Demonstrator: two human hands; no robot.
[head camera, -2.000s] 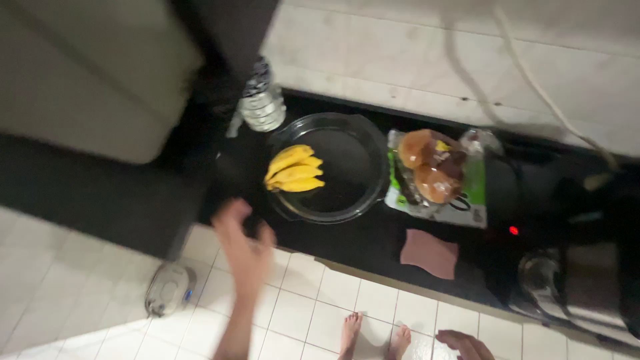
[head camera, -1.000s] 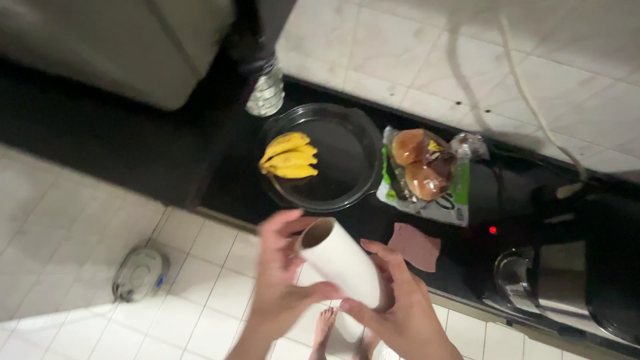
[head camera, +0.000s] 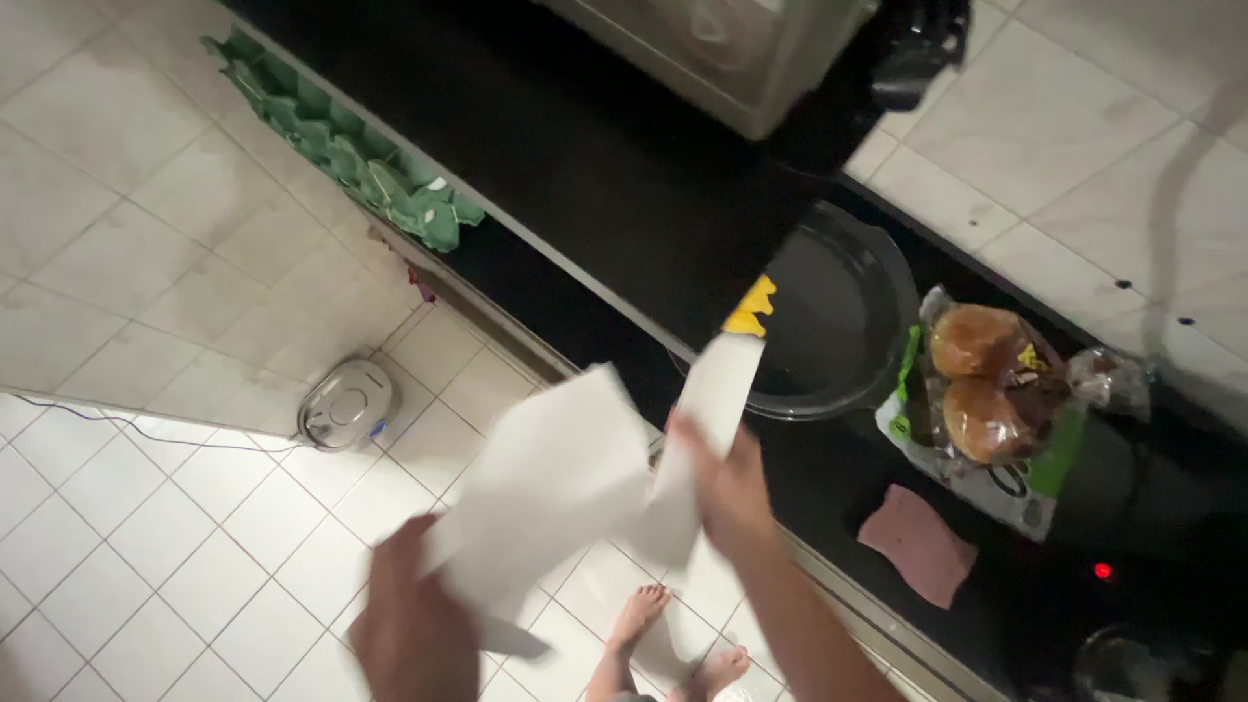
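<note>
My left hand (head camera: 414, 614) is blurred and closed on the loose sheet of a white paper towel (head camera: 546, 468). Gripped in my right hand (head camera: 726, 487) is the white paper towel roll (head camera: 717, 390), slanting up toward the counter. The sheet stretches between both hands, over the floor beside the counter edge. Just past the roll's upper end, yellow bananas (head camera: 753, 307) show at the left side of a round clear glass dish (head camera: 838, 385); a dark shelf hides part of them.
Packaged buns (head camera: 985, 424) and a pink cloth (head camera: 918, 546) lie on the black counter at right. A dark shelf (head camera: 624, 166) spans the upper middle, with green egg cartons (head camera: 341, 146) below its left side. A robot vacuum (head camera: 346, 405) stands on the tiled floor.
Both hands were around the roll one second ago; now my left hand is off to the left with a sheet pulled out from it. The view has shifted left.
</note>
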